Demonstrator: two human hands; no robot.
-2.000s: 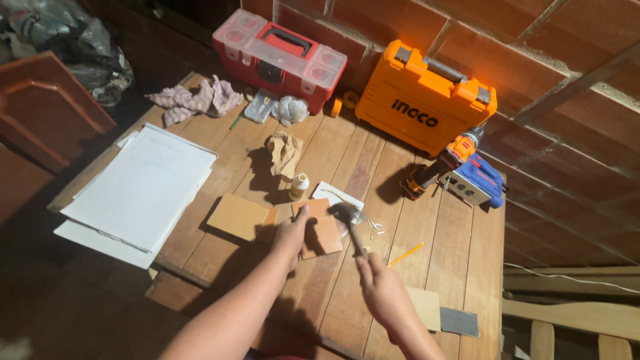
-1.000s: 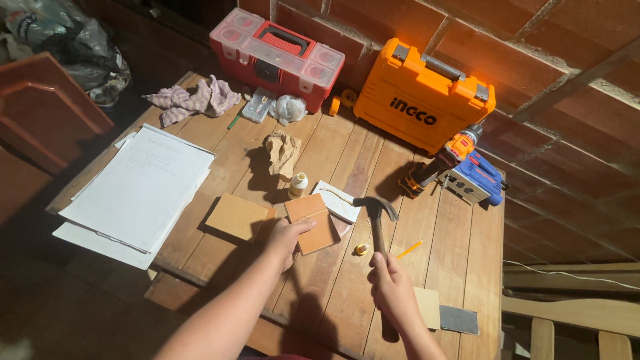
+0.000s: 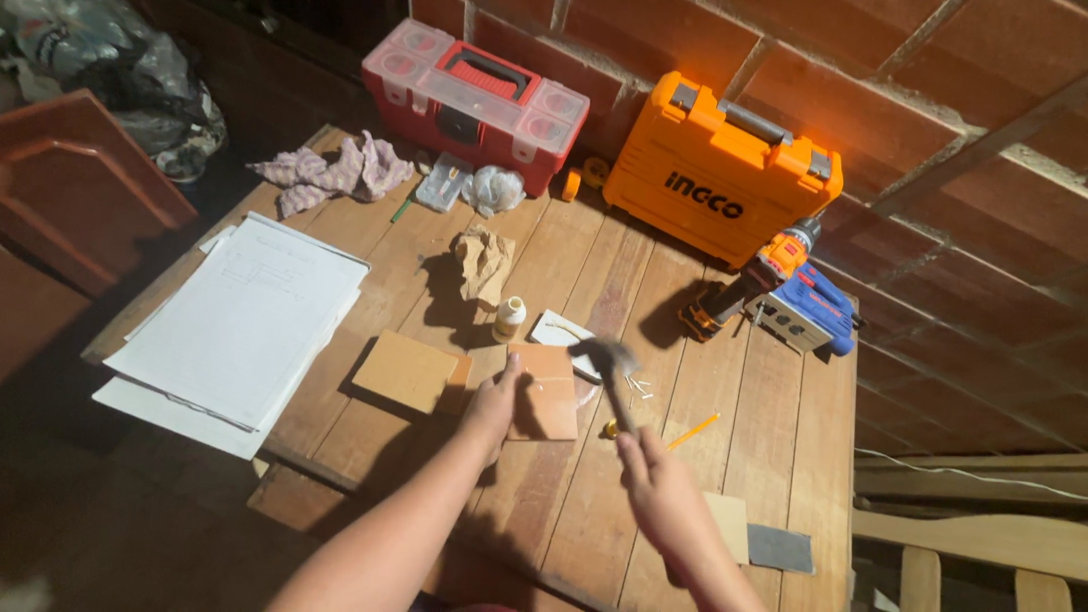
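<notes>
My left hand point(image 3: 495, 406) grips the left edge of a reddish-brown wooden board point(image 3: 552, 408), which has a pale line across it. A claw hammer point(image 3: 614, 374) is in my right hand point(image 3: 659, 472), its blurred head raised near the board's upper right edge. Just above the board stands a small uncapped white glue bottle point(image 3: 510, 317). A white piece point(image 3: 557, 330) lies partly behind the board, and several thin white sticks point(image 3: 637, 387) lie right of the hammer head. Near my right hand are a small yellow cap point(image 3: 611, 429) and a yellow pencil point(image 3: 693, 432).
Left are a tan block point(image 3: 404, 371) and paper sheets point(image 3: 246, 319). Crumpled brown paper point(image 3: 484, 265), a cloth point(image 3: 340, 174), a red toolbox point(image 3: 476, 102) and an orange case point(image 3: 722, 170) lie farther back. A cordless drill point(image 3: 752, 276), a blue jigsaw point(image 3: 807, 310) and dark sandpaper point(image 3: 779, 548) are right.
The hammer, more upright and clear of the board one second ago, has tilted and moved left toward it. My left hand has kept hold of the board.
</notes>
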